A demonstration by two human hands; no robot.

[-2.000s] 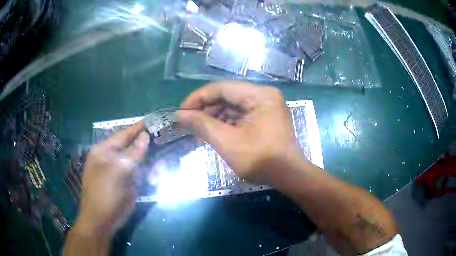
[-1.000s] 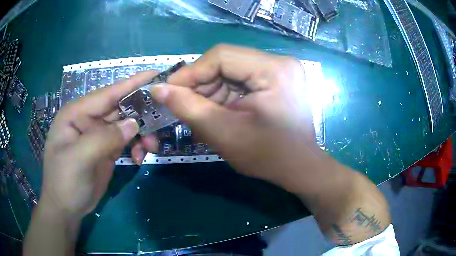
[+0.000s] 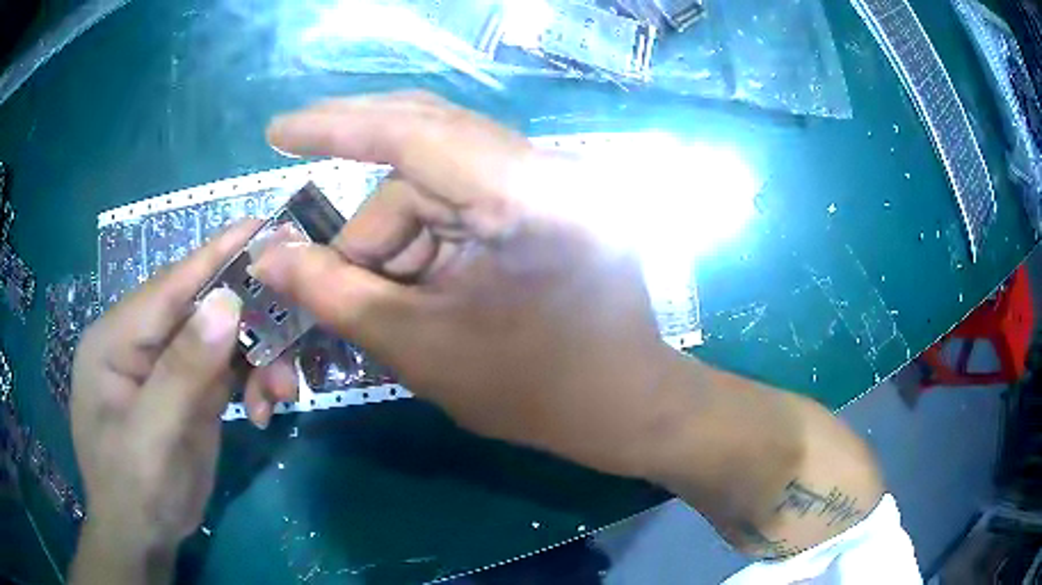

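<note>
My left hand holds a circuit board by its left edge, thumb on its face. The board is tilted, with a smooth grey side, small dark cut-outs and a dark upper end. My right hand is over the board; its thumb tip touches the board's face and its index finger is stretched out to the left above it. Whether a small film piece is at the right thumb cannot be told. The perforated strip lies under both hands, partly hidden and washed out by glare at right.
A loose board pile is at left. A clear plastic bag with boards is at the top. A spare strip curves at right. A red stool stands on the floor beyond the green tabletop.
The view has shifted over the table. Both hands and the board appear further left. My right index finger has straightened and lifted off the board, while the right thumb stays on its face.
</note>
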